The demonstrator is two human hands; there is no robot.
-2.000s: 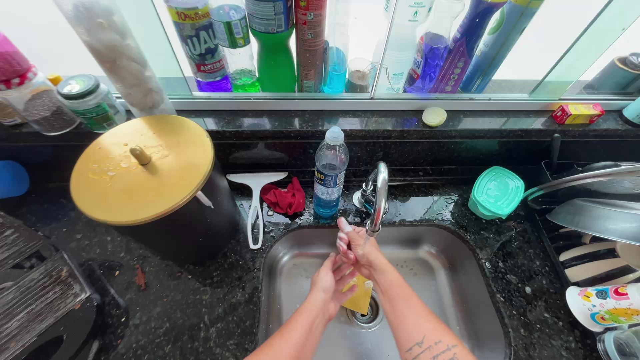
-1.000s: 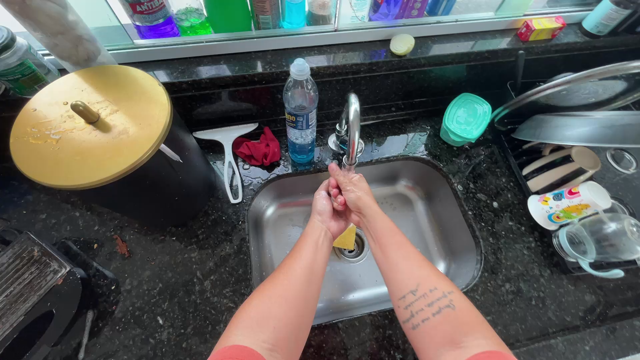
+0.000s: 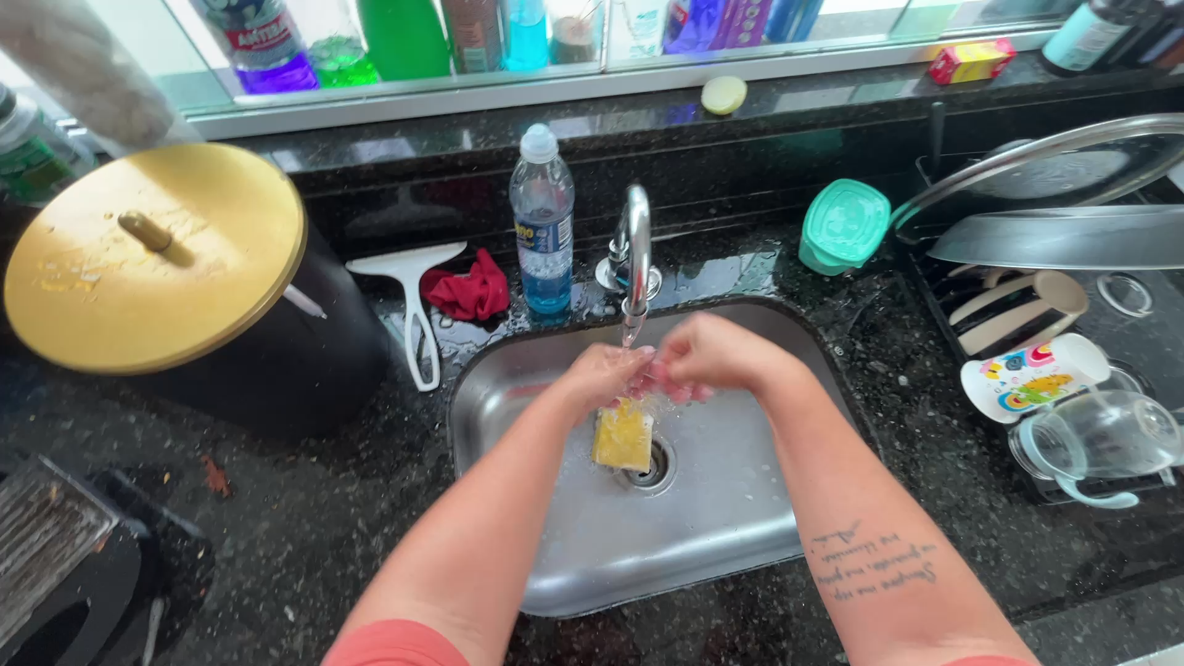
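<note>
Water runs from the chrome faucet (image 3: 638, 250) onto my left hand (image 3: 606, 375), which is under the spout with its fingers toward the right. My right hand (image 3: 708, 356) is just beside it, fingers curled and slightly blurred. Whether the fingertips touch is hard to tell, and no object shows in either hand. Below them, a wet yellow sponge (image 3: 623, 437) lies by the drain (image 3: 652, 470) in the stainless steel sink (image 3: 666, 555). Behind the sink's left rim stands a clear plastic bottle (image 3: 544, 227) with blue liquid.
Left of the sink are a red cloth (image 3: 469, 287), a white squeegee (image 3: 414, 305) and a black bin with a gold lid (image 3: 157, 250). At right are a teal container (image 3: 844, 227) and a dish rack holding a pan lid, a colorful cup (image 3: 1036, 376) and a glass jug (image 3: 1110, 439).
My hands were clasped together under the faucet one second ago; now they are more spread, with my right hand shifted to the right. Splashing water shows between them.
</note>
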